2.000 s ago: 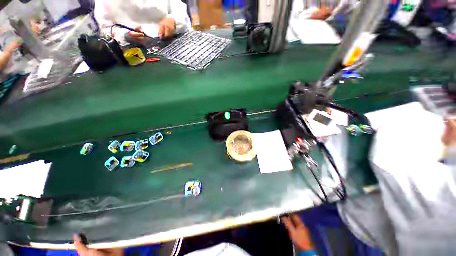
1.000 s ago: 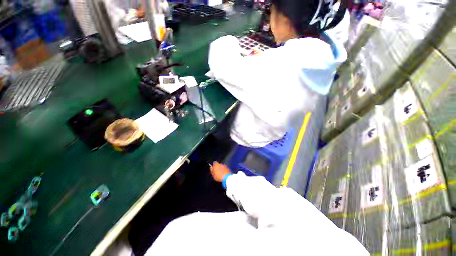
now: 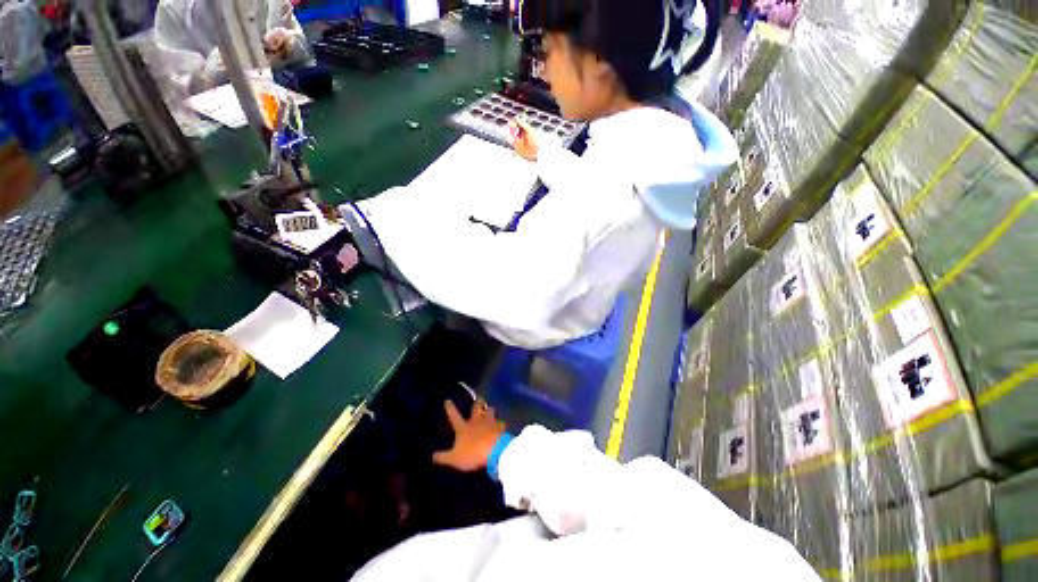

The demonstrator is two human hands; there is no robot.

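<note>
My right hand (image 3: 469,437) is off the bench, below and right of its edge, fingers spread, with a blue wrist strap (image 3: 499,455) at the wrist. No held object shows in it. My left hand is not in view. On the green mat, one circuit board module (image 3: 164,522) lies near the front edge, with a thin solder wire (image 3: 146,562) reaching its lower side. Other modules (image 3: 19,534) are cut off at the left rim. A slim brown strip, apparently tweezers (image 3: 98,528), lies between them.
A tip cleaner pot (image 3: 205,366) stands beside a white paper sheet (image 3: 282,334) and a black box (image 3: 128,341). The soldering station (image 3: 298,233) stands behind. A gowned coworker (image 3: 535,256) sits on a blue stool (image 3: 560,366) at right. Wrapped cartons (image 3: 842,375) are stacked at far right.
The view has swung right, bringing in the coworker and cartons. My left hand has left the picture. Since one second ago, my right hand's fingers have spread and the coworker's arm shows farther forward.
</note>
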